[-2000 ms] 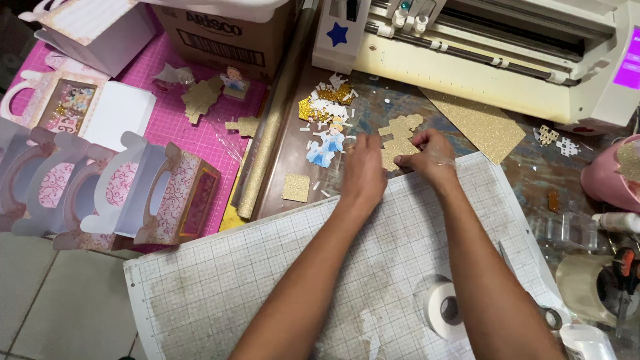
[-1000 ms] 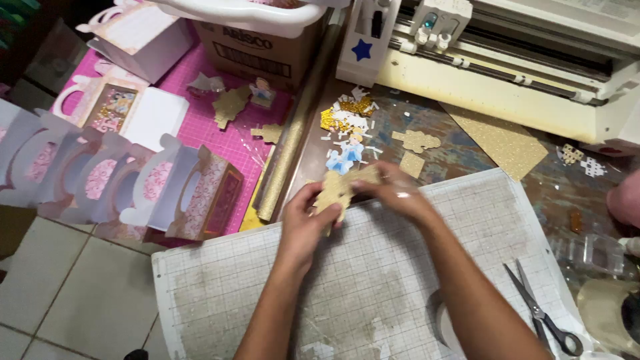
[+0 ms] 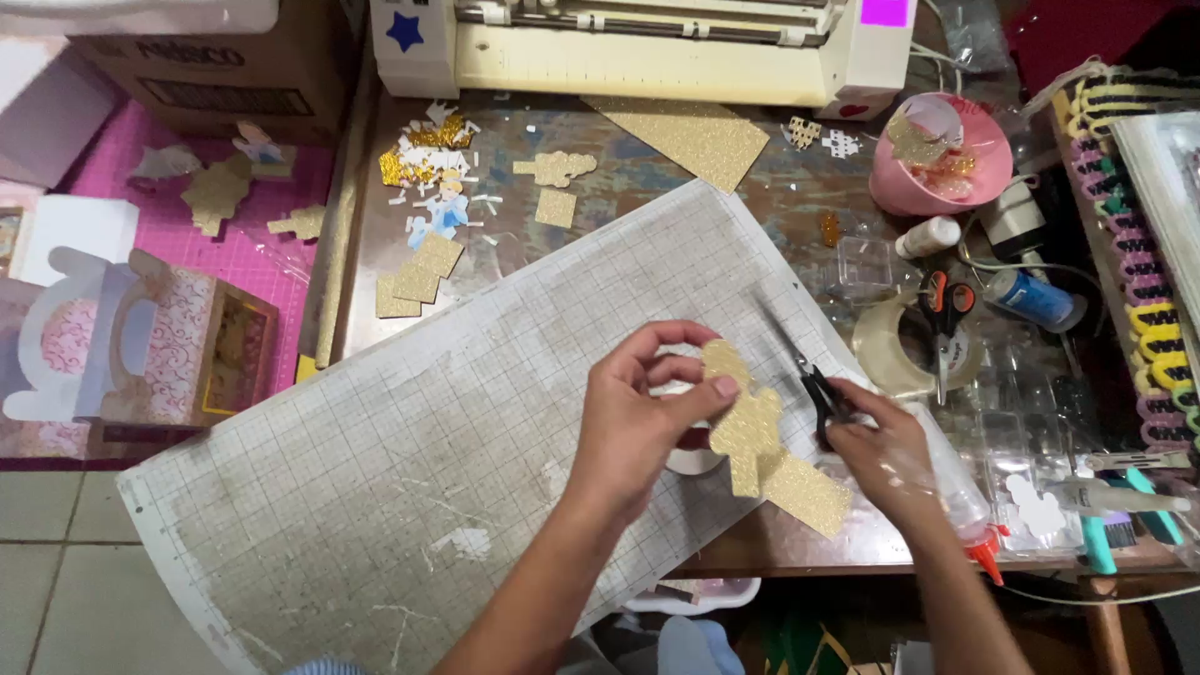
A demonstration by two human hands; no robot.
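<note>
Above the gridded cutting mat (image 3: 375, 469), my left hand (image 3: 647, 412) pinches a gold glitter paper cutout (image 3: 745, 417) between thumb and fingers. A rectangular gold glitter piece (image 3: 811, 492) is just below the cutout; whether they are joined I cannot tell. My right hand (image 3: 877, 436) holds black-handled scissors (image 3: 816, 384) by the handles, blades pointing up and left, blurred. A roll of white tape (image 3: 696, 459) is partly hidden behind my left hand. Beyond the mat lie another gold cutout (image 3: 555, 169), a gold square (image 3: 556, 208) and several overlapping gold squares (image 3: 417, 277).
A cutting machine (image 3: 637, 61) stands at the back. Small paper shapes (image 3: 436, 178) lie left of centre. On the right are a pink cup (image 3: 937, 169), clear tape (image 3: 877, 347), orange-and-black scissors (image 3: 942, 309) and a glue bottle (image 3: 956, 487). Decorated boxes (image 3: 178, 337) stand left.
My hands have moved from the mat's far edge toward its near right side. My right hand has taken hold of the scissors that lay on the mat. The view has shifted right.
</note>
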